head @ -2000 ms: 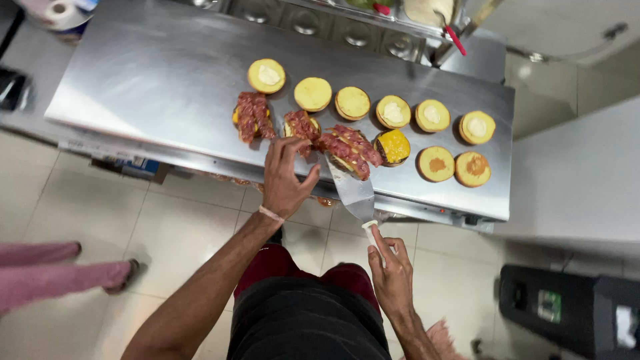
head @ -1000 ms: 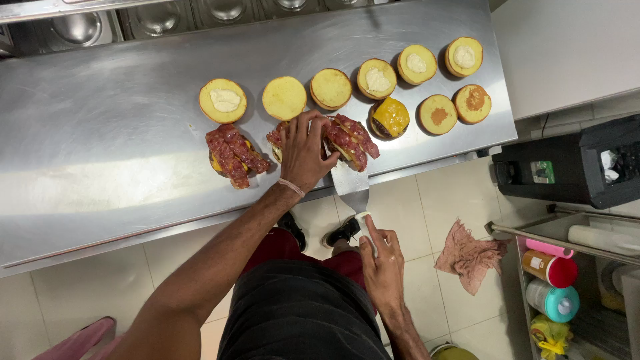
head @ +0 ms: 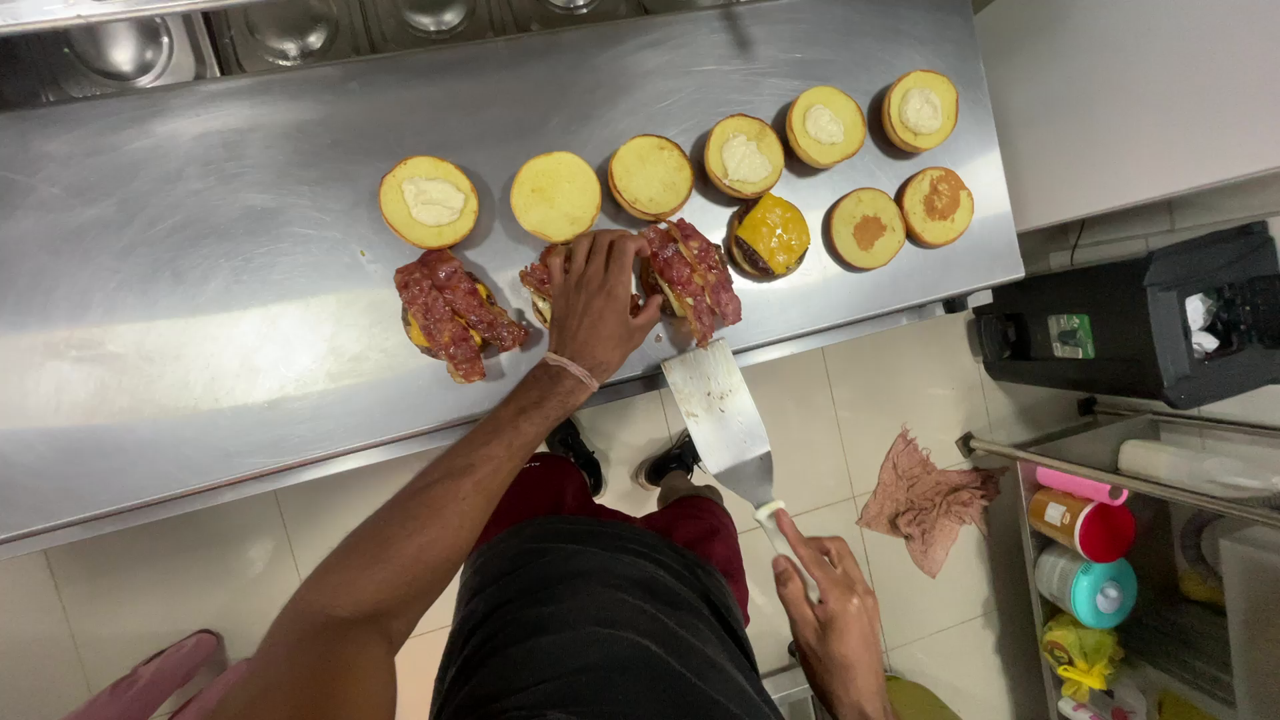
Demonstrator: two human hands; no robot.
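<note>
My right hand [head: 825, 590] holds a metal spatula [head: 725, 410] by its pale handle, the blade just off the counter's front edge. My left hand [head: 600, 295] rests over a bacon-topped burger [head: 538, 285], its fingers partly hiding it; whether they grip anything is unclear. Just right of that hand lies another burger with bacon strips [head: 695, 280]; a third bacon burger [head: 455, 315] is to the left. A patty with melted cheese [head: 773, 237] sits on a bun further right. Behind them stand cut bun halves, some with pale sauce [head: 432, 202], some plain [head: 556, 196].
Two browned bun halves [head: 867, 229] lie at the right of the steel counter [head: 200, 300]. Metal containers [head: 290, 30] line its back. At right are a black bin [head: 1120, 310], a cloth [head: 930, 500] on the floor and a rack [head: 1040, 590] with jars. A person's pink-clothed leg [head: 150, 680] shows bottom left.
The spatula blade has come out from beneath the right bacon burger, toward me and away from the counter. My left hand stays over the middle burger. The view has shifted since the oldest frame.
</note>
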